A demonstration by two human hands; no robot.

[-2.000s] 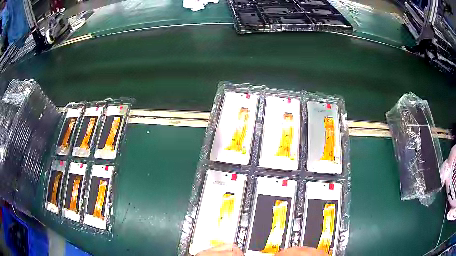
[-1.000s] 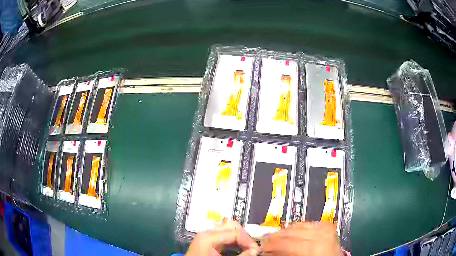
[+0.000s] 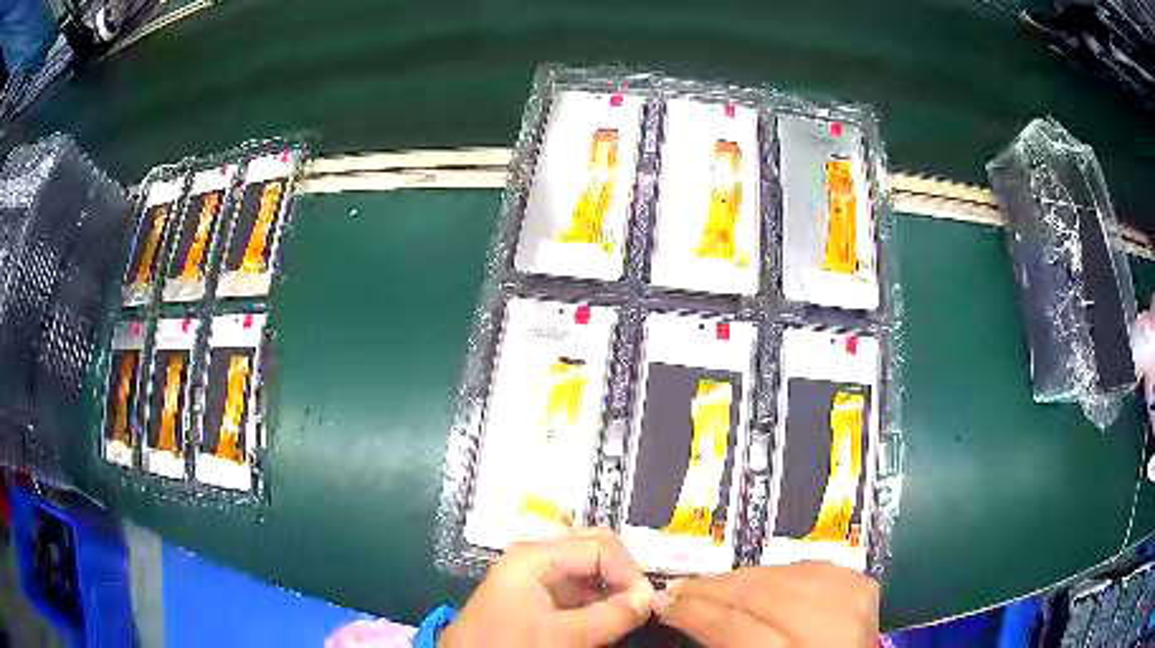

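A clear six-pocket tray [image 3: 630, 304] lies in front of me with phone screens [image 3: 690, 443] in two rows of three. Each shows an orange flex cable [image 3: 592, 190] and a small red mark. My left hand [image 3: 554, 595], with a blue wristband [image 3: 433, 625], and my right hand [image 3: 775, 605] are at the tray's near edge. Their thumb and finger tips are pinched together and meet. Whether something tiny is between the fingertips cannot be told.
A second six-pocket tray [image 3: 260, 500] with screens lies at left, beside a tall stack of clear trays [image 3: 57, 317]. A clear box with dark contents [image 3: 1070, 272] is at right. Pale strips [image 3: 405, 170] edge the dark green belt. A blue bin [image 3: 253, 614] is below the bench edge.
The view has tilted down, so the trays sit higher in the picture. My hands have come further into view and their fingertips have come together at the tray's near edge.
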